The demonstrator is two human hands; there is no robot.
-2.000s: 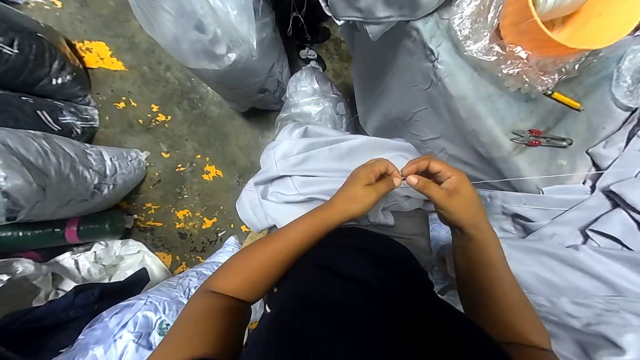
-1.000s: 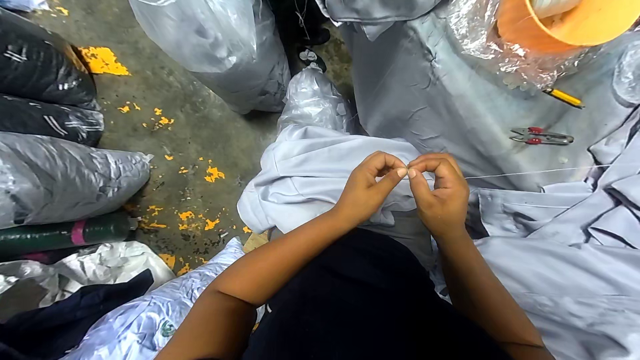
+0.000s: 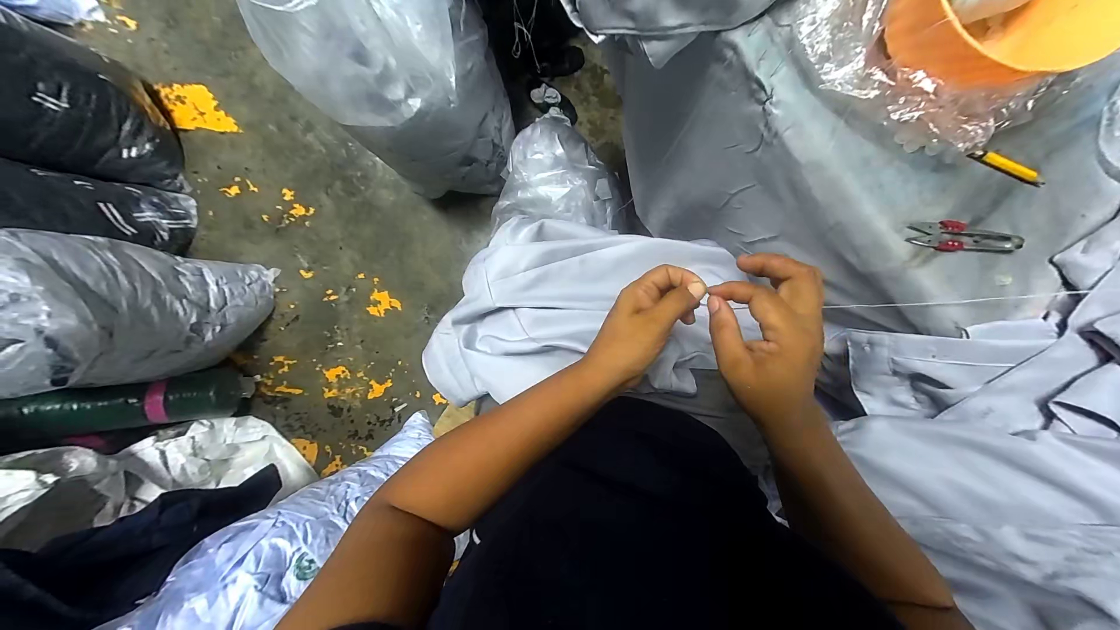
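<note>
My left hand (image 3: 652,311) pinches something tiny between thumb and forefinger, too small to make out. Close beside it, the thumb and forefinger of my right hand (image 3: 770,328) nearly meet at the same spot, with the other fingers raised. A white thread (image 3: 945,303) runs from my right hand to the right edge of view. Light grey fabric (image 3: 542,297) lies bunched beneath and left of my hands. Thread snips (image 3: 965,237) with red parts lie on the grey cloth-covered surface at the right.
An orange round container (image 3: 962,52) and a yellow-and-black cutter (image 3: 1008,167) are at the upper right. More grey garments (image 3: 989,490) cover the lower right. Filled plastic bags (image 3: 411,96) stand on the floor, with wrapped bundles (image 3: 114,306) at the left.
The fingers of my right hand have spread more and its forefinger now reaches toward the left fingertips. My left hand keeps its pinch in about the same place.
</note>
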